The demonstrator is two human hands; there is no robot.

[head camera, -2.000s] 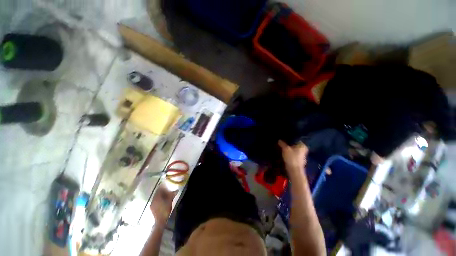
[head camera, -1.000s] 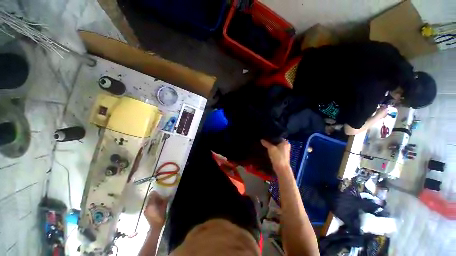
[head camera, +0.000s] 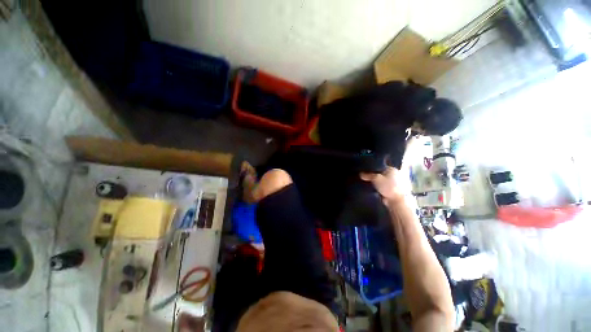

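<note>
My right hand is stretched out to the right of centre and grips the edge of a dark bundle of cloth. The bundle hangs down in front of my legs, and its separate pieces cannot be told apart. My left hand is low at the edge of the white machine table, mostly cut off by the bottom of the picture and blurred. Scissors with a red and a yellow-orange loop lie on the table just above my left hand.
A person in black sits beyond the bundle at another machine. A blue crate stands below my right forearm. A red crate and a dark blue crate stand along the wall. A yellow block is on the table.
The view has swung, so the table and crates sit further left and lower. My right hand has drawn the dark bundle out wide. A bent knee now shows, and my left hand is lower.
</note>
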